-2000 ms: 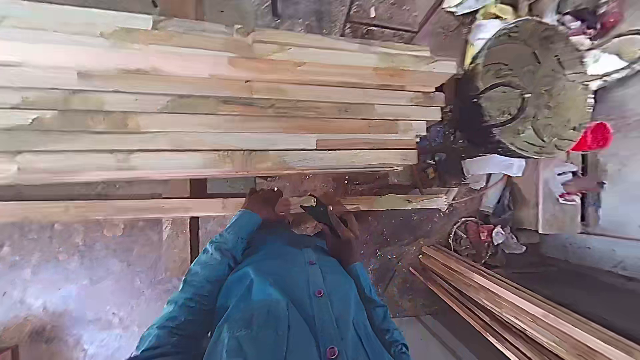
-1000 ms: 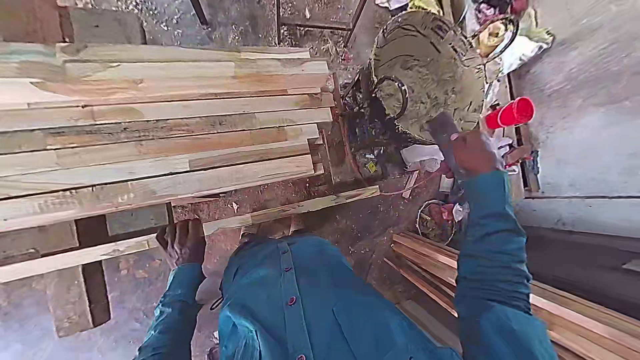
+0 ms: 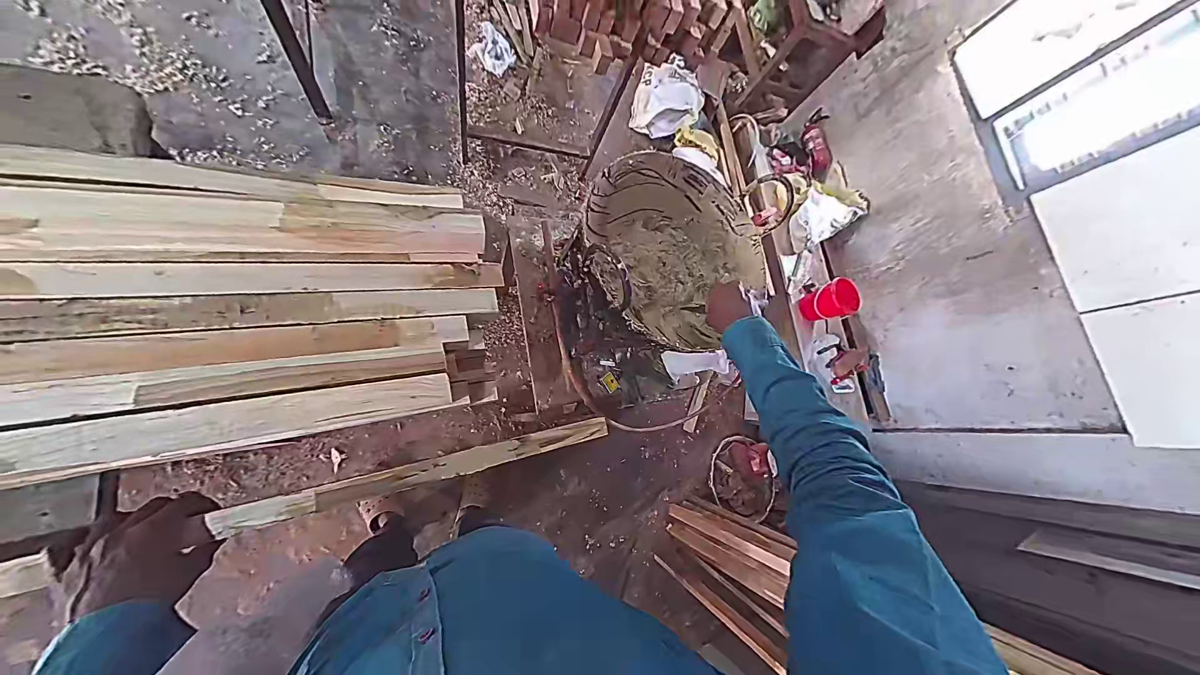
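Observation:
My left hand (image 3: 141,555) grips a single narrow wooden strip (image 3: 412,473) near the lower left, and the strip runs up to the right past its fingers. My right hand (image 3: 729,305) reaches out over the near right rim of a large round basin (image 3: 680,248) that holds a greyish, rough material. Its fingers are partly hidden, so whether anything is in them cannot be told. A row of several wooden strips (image 3: 234,281) lies side by side at the left, beyond the held strip.
A red plastic cup (image 3: 830,300) stands right of the basin. More strips (image 3: 731,572) lie at the lower right, beside a small round container (image 3: 742,478). Stacked wood pieces (image 3: 609,23) are at the top. A curved hose or cable (image 3: 574,375) runs by the basin.
My right hand has gone from beside my left hand to the basin; a dark flat object seen in it one second ago is no longer visible. The view has shifted right.

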